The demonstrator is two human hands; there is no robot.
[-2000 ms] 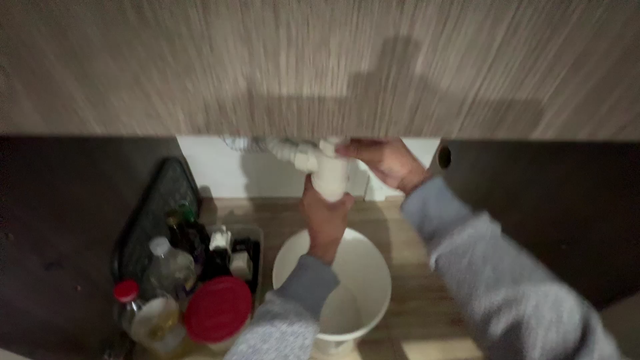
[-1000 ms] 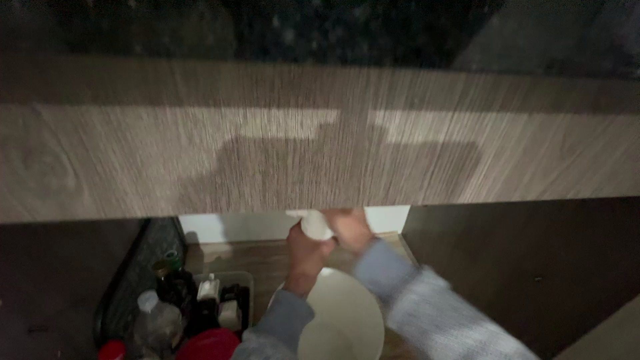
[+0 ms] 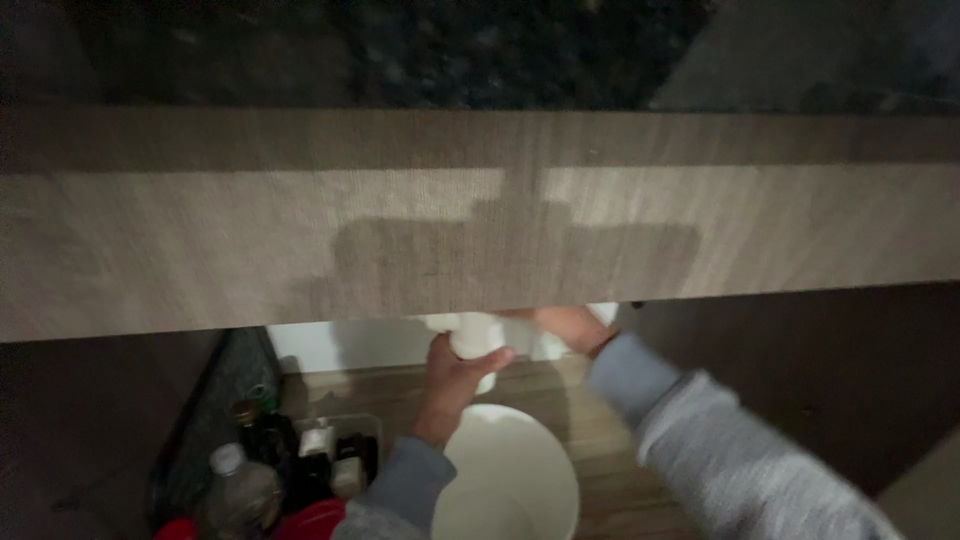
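Observation:
Under a wood-grain cabinet panel [image 3: 420, 247], my left hand [image 3: 454, 379] grips the lower part of a white plastic drain trap [image 3: 476, 335], thumb across its front. My right hand [image 3: 570, 326] reaches up to the right of the trap's top; its fingers are partly hidden behind the panel's lower edge, so what they hold is not visible. A white round bucket [image 3: 510, 480] stands on the cabinet floor below the trap, partly behind my left forearm.
On the left are a clear plastic bottle [image 3: 241, 491], a red lid [image 3: 311, 521], a clear bin [image 3: 375, 424] of small containers, and a dark tray [image 3: 202, 420] leaning on the side wall. A dark stone countertop [image 3: 480, 56] lies above.
The view has shifted, and the panel now hides more of the trap than two seconds ago. My right hand has moved rightward from close beside my left hand since one second ago.

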